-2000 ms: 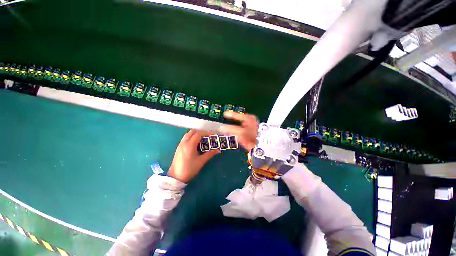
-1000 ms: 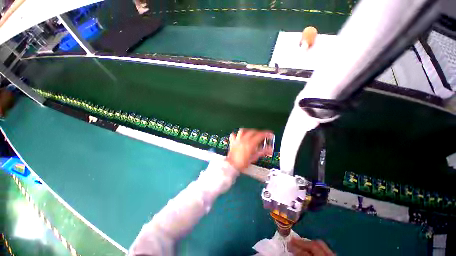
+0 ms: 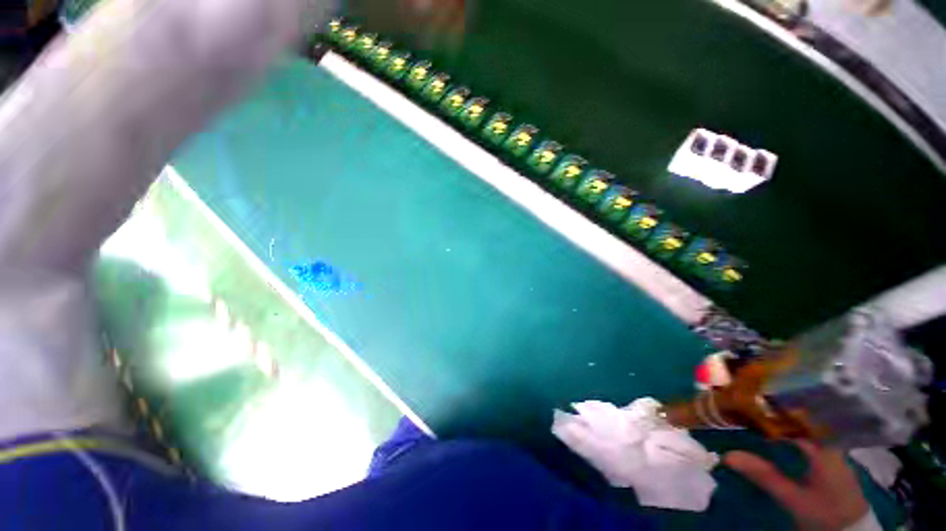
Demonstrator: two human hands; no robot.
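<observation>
The dispensing tool hangs at the lower right, its amber tip pointing left towards crumpled white tissue on the bench. My right hand is below the tool, fingers extended towards the tissue; the tool hides part of it, so its grip cannot be told. My left sleeve crosses the upper left, large and blurred. A dim reddish blur at the top edge may be my left hand; its hold cannot be made out. A white four-cell piece with dark openings lies on the dark green belt.
A row of small green circuit boards runs along the belt edge beside the pale rail. The teal bench lies in front, with a bright floor and striped line beyond its edge. Blue clothing fills the bottom edge.
The view has swung and tilted. My left hand has left the board row near the tool, its arm now across the upper left. My right hand remains beside the tool and tissue.
</observation>
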